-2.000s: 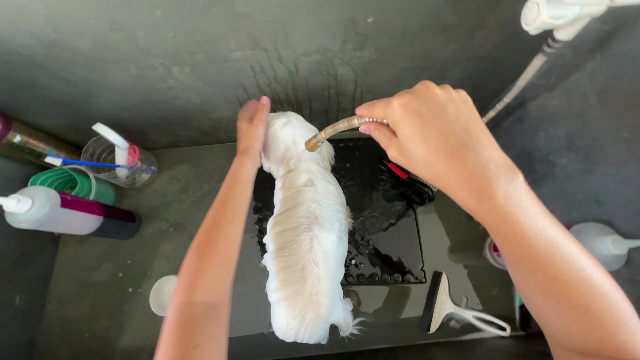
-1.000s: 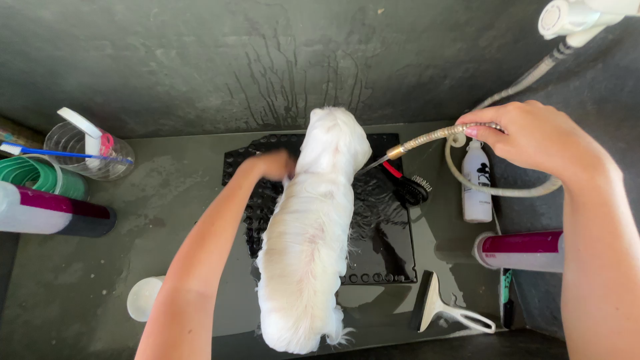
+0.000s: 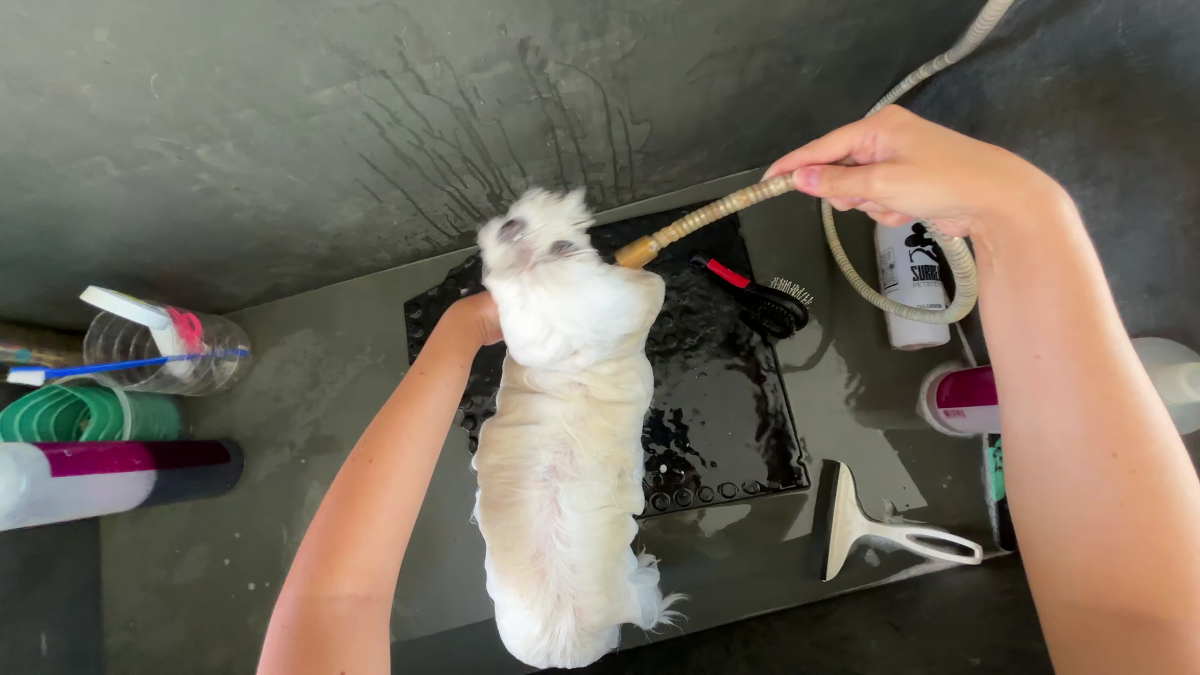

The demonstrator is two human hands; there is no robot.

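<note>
A wet white long-haired dog (image 3: 562, 469) stands on a black rubber mat (image 3: 741, 412), its back toward me and its head tilted up. Against the left side of its neck lies my left hand (image 3: 478, 319), its fingers hidden by the fur. Between thumb and fingers, my right hand (image 3: 881, 173) grips a ribbed beige hose (image 3: 722, 211). The hose's brass-coloured end is beside the right side of the dog's head.
On the mat's right lies a red-and-black pet brush (image 3: 764, 295). A white squeegee (image 3: 886, 534) is near the front edge. White bottle (image 3: 914, 272) stands at right; clear jug (image 3: 220, 361), green container (image 3: 141, 417) and purple-labelled bottle (image 3: 122, 473) sit left.
The dog's head has tipped up, so its face shows now. My left hand has gone from the back of its neck to the neck's left side. The hose end is closer to its head than a second ago.
</note>
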